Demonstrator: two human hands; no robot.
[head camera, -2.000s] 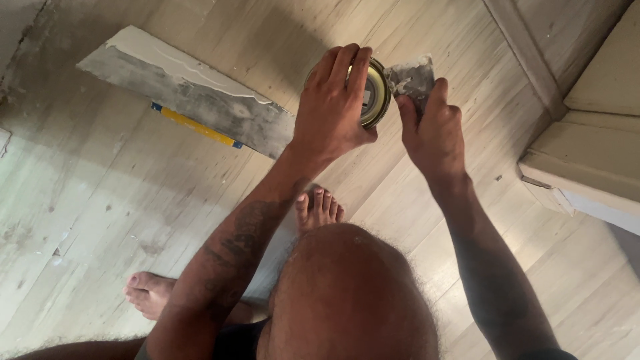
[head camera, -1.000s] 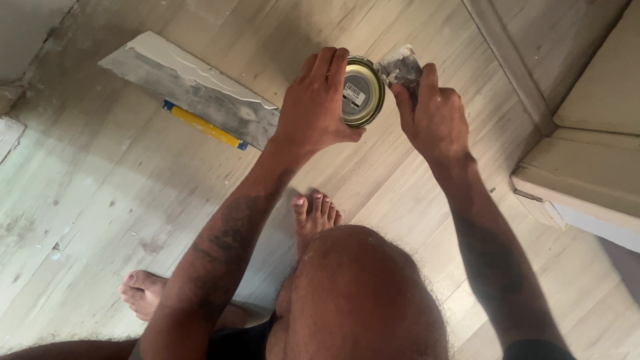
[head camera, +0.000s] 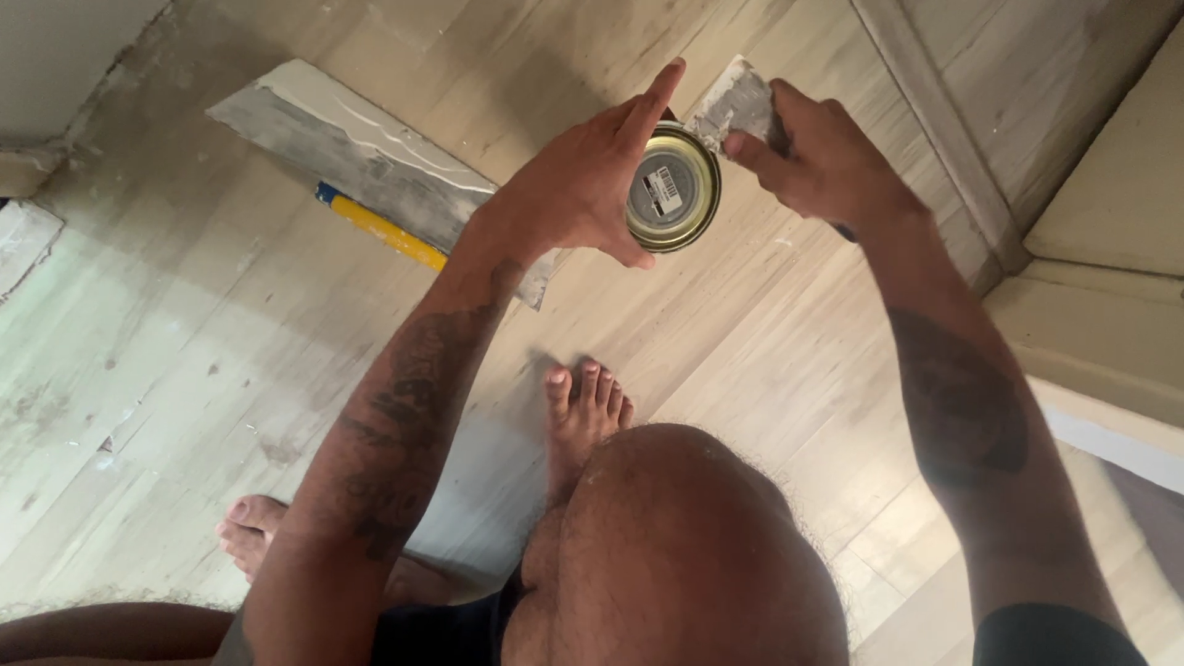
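A round metal can (head camera: 673, 188), its gold-rimmed end bearing a label, lies between my hands. My left hand (head camera: 592, 176) is around its left side, index finger stretched up and thumb at the lower edge; whether the hidden fingers grip it cannot be seen. My right hand (head camera: 814, 153) holds a small putty knife (head camera: 740, 104), its blade smeared with whitish compound and close to the can's upper right rim. Left of the can, a wide metal finishing knife (head camera: 361, 139) with compound along one edge lies on the floor, its yellow-and-blue handle (head camera: 388, 229) partly behind my left forearm.
The wood-look floor (head camera: 231, 370) has white specks and smears. At the right stands a cream panelled structure (head camera: 1101, 324), with a raised strip (head camera: 943, 129) running from it. A wall corner (head camera: 65, 74) is at upper left. My bare feet (head camera: 587, 407) and knee are below.
My left hand's fingers, which lay bent over the can's side, are now spread and straighter. The small knife stays in my right hand near the rim.
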